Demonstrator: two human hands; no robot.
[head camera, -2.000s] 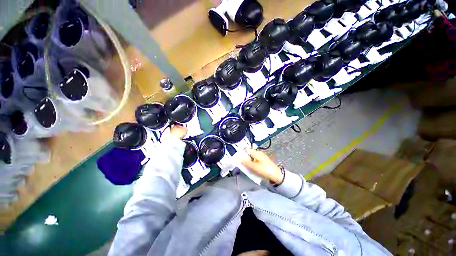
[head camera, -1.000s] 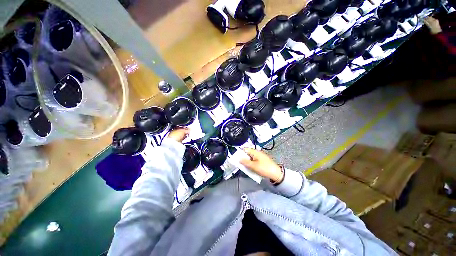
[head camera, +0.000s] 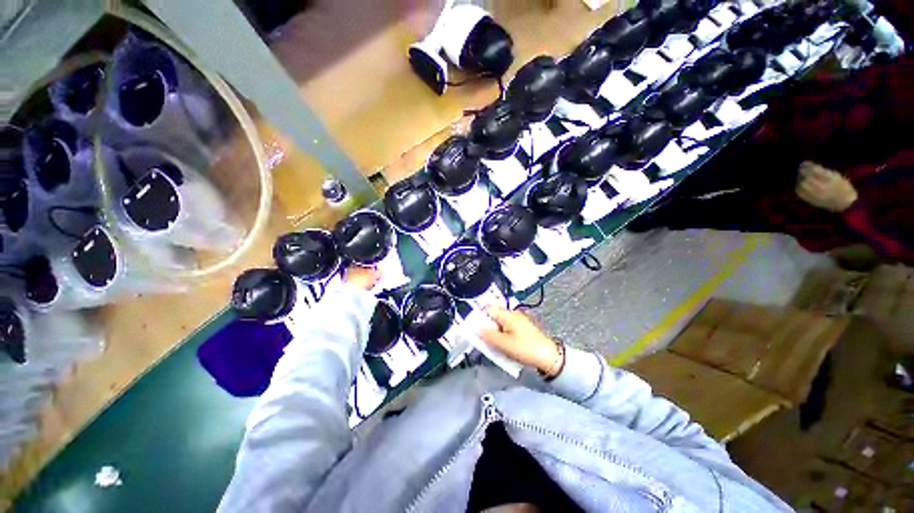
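Observation:
Security cameras with black ball heads and white bases stand in two long rows on the green mat (head camera: 160, 421). My left hand (head camera: 361, 277) reaches in among the near-end cameras, below a black head (head camera: 364, 236) of the back row; its fingertips are small and partly hidden, so I cannot tell what they hold. My right hand (head camera: 519, 339) holds a thin white sheet, perhaps a label sheet (head camera: 486, 346), beside the front row, just below a camera (head camera: 468, 271). Another front-row camera (head camera: 428, 312) stands between my hands.
Bagged cameras (head camera: 150, 200) lie at the left behind a pale hose loop (head camera: 263, 190). A loose white-and-black camera (head camera: 463, 45) lies on the brown board. A dark blue cloth (head camera: 241, 359) lies on the mat. Flattened cartons (head camera: 742, 351) are on the floor. A person's hand (head camera: 827, 186) shows at right.
The co-worker's hand and dark red sleeve have come further into view at the right. My hands stay in nearly the same places, the right still with the white sheet. The view has shifted slightly.

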